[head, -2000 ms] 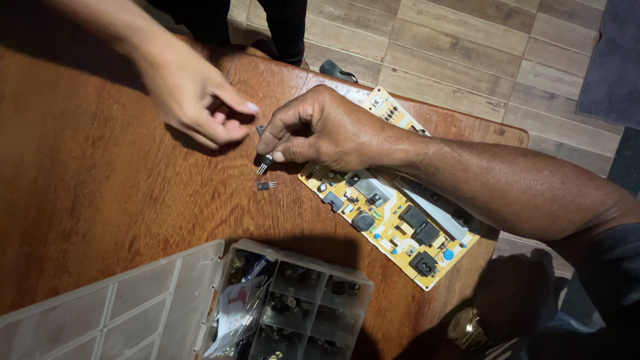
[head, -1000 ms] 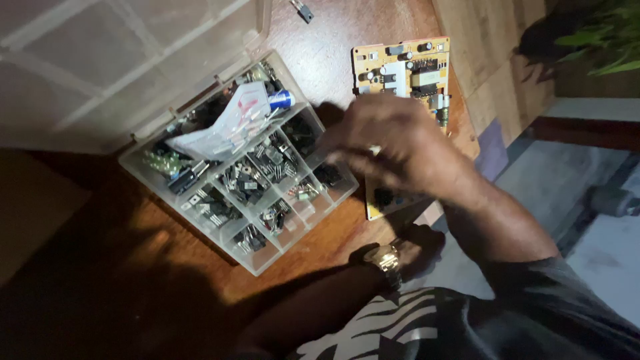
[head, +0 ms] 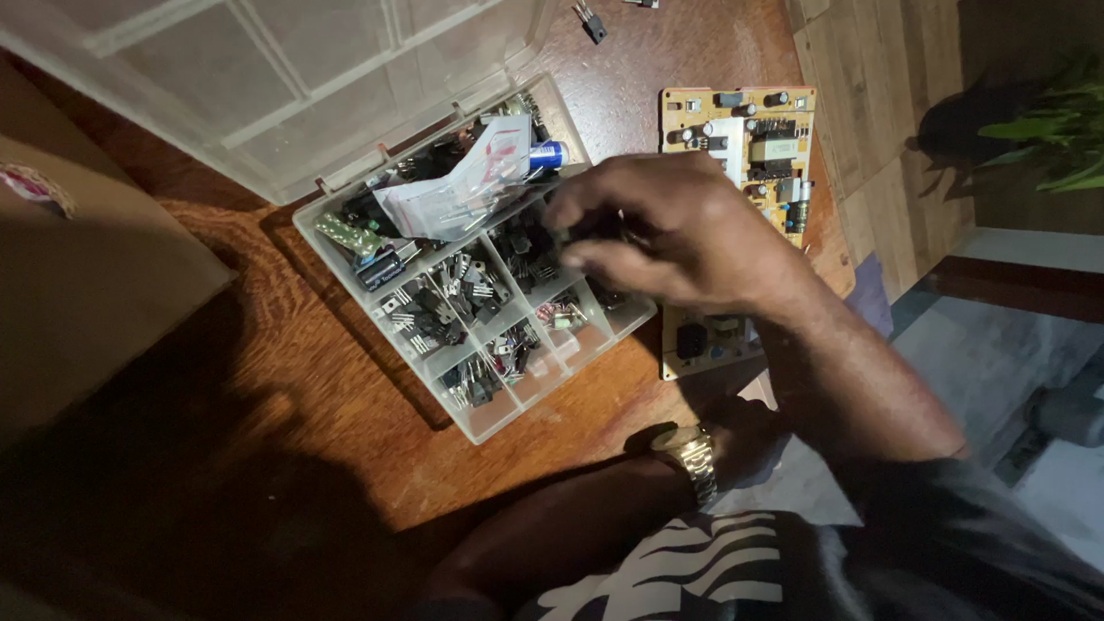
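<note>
My right hand hovers, slightly blurred, over the right side of a clear plastic compartment box, fingers curled; whether anything is between the fingertips is not clear. Below the fingers lie black transistors in a compartment. A plastic bag and a blue cylindrical part rest in the long rear compartment. My left hand, with a gold wristwatch at its wrist, rests in shadow by the table's edge; its fingers are hard to see. Partly behind my right hand lies a yellow circuit board.
The box's clear lid stands open at the upper left. A loose transistor lies on the wooden table at the top. A brown cardboard surface is at the left. A plant shows beyond the table.
The view has swung strongly toward the box. My right hand has moved from the loose parts to over the box. Another person's hand, seen two seconds ago, is out of view.
</note>
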